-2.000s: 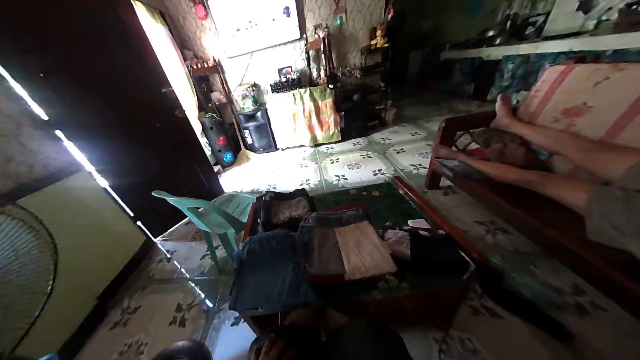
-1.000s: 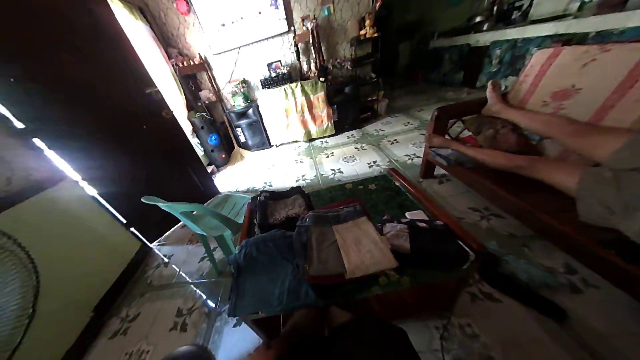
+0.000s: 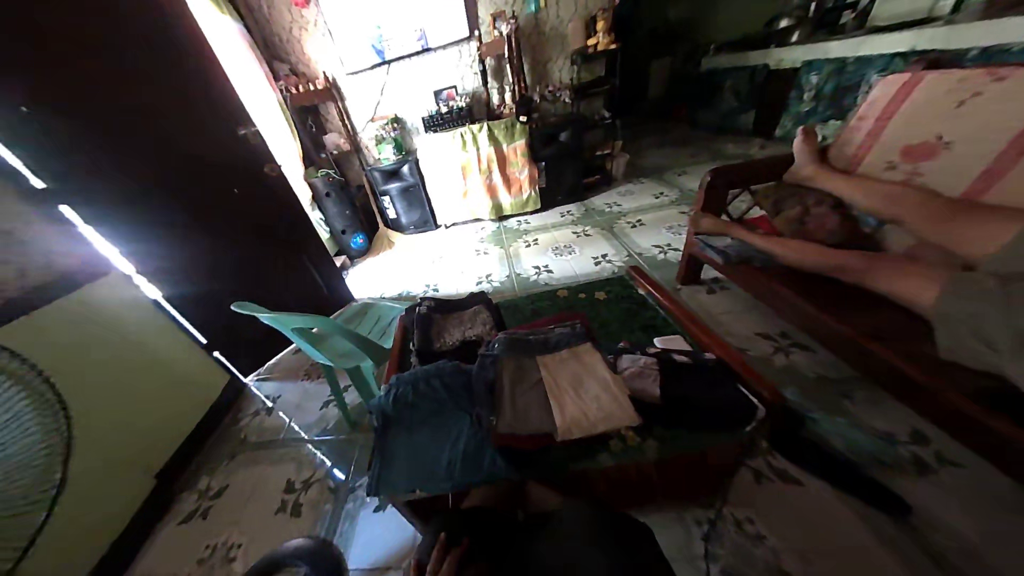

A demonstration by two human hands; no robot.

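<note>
Part of one hand, seemingly my left hand (image 3: 442, 554), shows dimly at the bottom edge, its fingers against dark cloth (image 3: 552, 532); its grip is unclear. My right hand cannot be made out in the shadow. Just beyond, folded blue denim (image 3: 436, 428) hangs over the near left edge of a low wooden table (image 3: 688, 336). Beside it lies a stack of folded clothes with a tan piece (image 3: 588, 392) on top. A dark folded pile with a patterned piece (image 3: 458, 326) lies behind the denim. Black and pinkish clothes (image 3: 692, 388) rest at the table's right.
A green plastic chair (image 3: 344, 340) stands left of the table. On the right, a person's bare legs (image 3: 840, 260) stretch along a wooden bench (image 3: 808, 332). An electric fan (image 3: 32, 456) is at the far left. Speakers (image 3: 402, 194) and a broom (image 3: 382, 238) stand beyond.
</note>
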